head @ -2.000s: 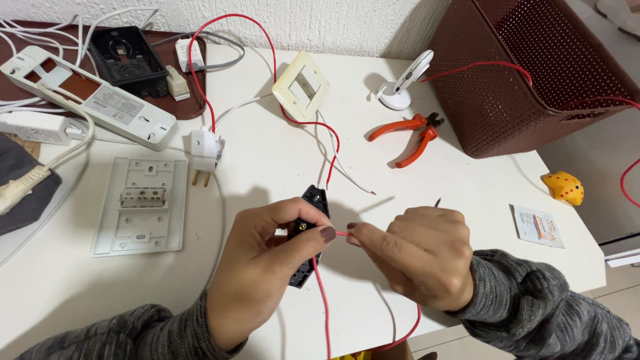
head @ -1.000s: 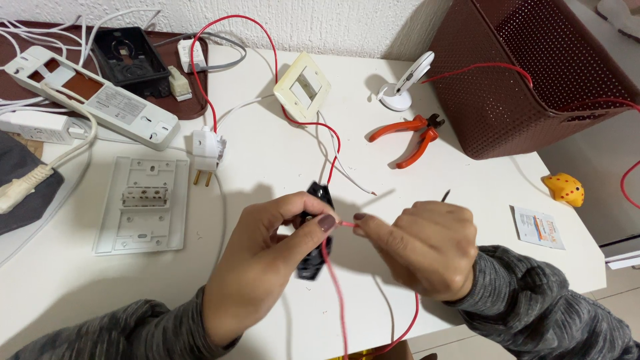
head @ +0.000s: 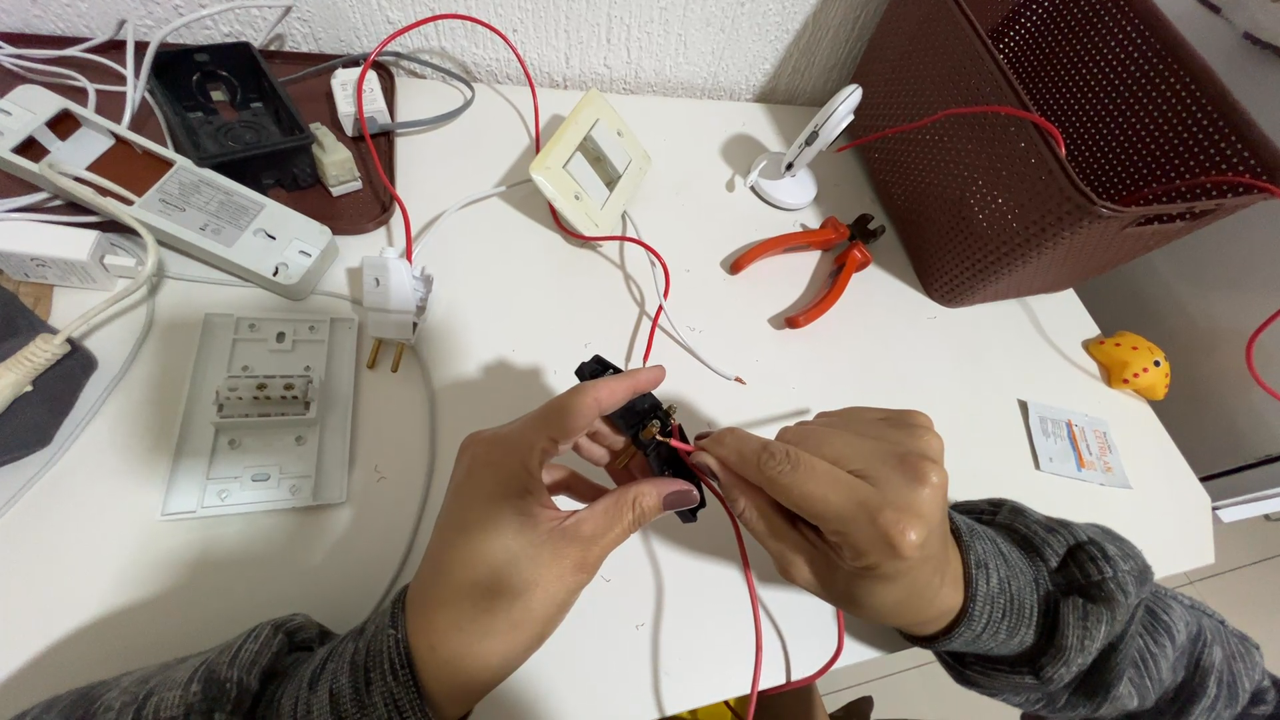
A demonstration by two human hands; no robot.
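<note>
My left hand (head: 560,510) holds a black socket module (head: 675,465) with brass terminals between its thumb and fingers, tilted above the table. The thumb and forefinger of my right hand (head: 850,500) pinch a red insulated wire (head: 745,560), whose stripped end touches or lies right at a brass terminal. A thin shaft, perhaps a screwdriver's, sticks out past the right fingers; its handle is hidden in that hand. Another red wire (head: 664,290) runs to the module's upper end. A white wire (head: 690,338) with a bare copper tip lies behind the module, near a cream switch frame (head: 617,207).
Orange-handled cutting pliers (head: 822,262) lie before a brown perforated basket (head: 960,220). A white plug (head: 390,300) and faceplate (head: 190,440) sit at left, near a tray (head: 345,210) with cables. A white stand device (head: 785,188), yellow toy (head: 1130,365) and sachet (head: 1075,445) are also on the table.
My left hand has shifted its hold from the red wire to the module, with thumb and forefinger spread around it. My right hand has brought the wire's end to the brass terminal.
</note>
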